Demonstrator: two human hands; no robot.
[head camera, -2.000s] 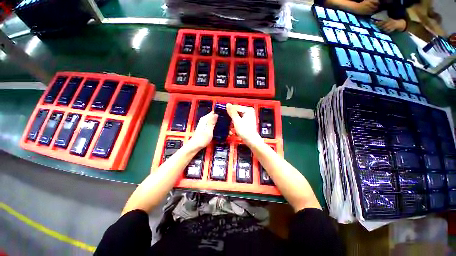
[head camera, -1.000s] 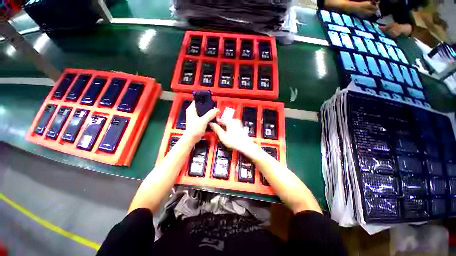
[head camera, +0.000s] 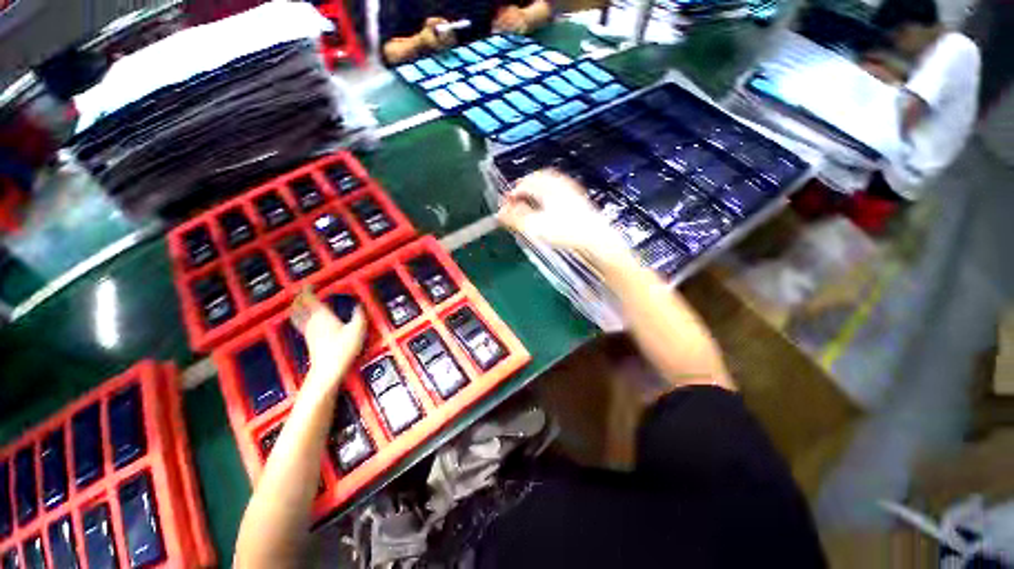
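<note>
The main red foam tray (head camera: 361, 472) lies in front of me, with dark phone units (head camera: 391, 393) in its slots, several showing pale labels. My left hand (head camera: 331, 337) is over its back row, thumb and fingers around a dark phone unit (head camera: 344, 307) at a slot; the hand hides part of it. My right hand (head camera: 553, 213) is over the near-left edge of the black blister tray (head camera: 689, 178) on the right-hand stack. Its fingers are bent and blurred; I cannot tell whether they hold anything.
A second filled foam tray (head camera: 185, 298) adjoins behind, and stacked foam trays (head camera: 181, 450) stand at left. A tall dark layered pile (head camera: 211, 122) is at the far left. Beyond the blister stack lies a light-blue-filled tray (head camera: 514, 87), with a person's hands (head camera: 473, 28) behind. Another person (head camera: 940, 95) is at far right.
The view has turned right. My hands have parted: the right moved from the phone unit to the blister stack, while the left stayed over the main foam tray, lower at a slot.
</note>
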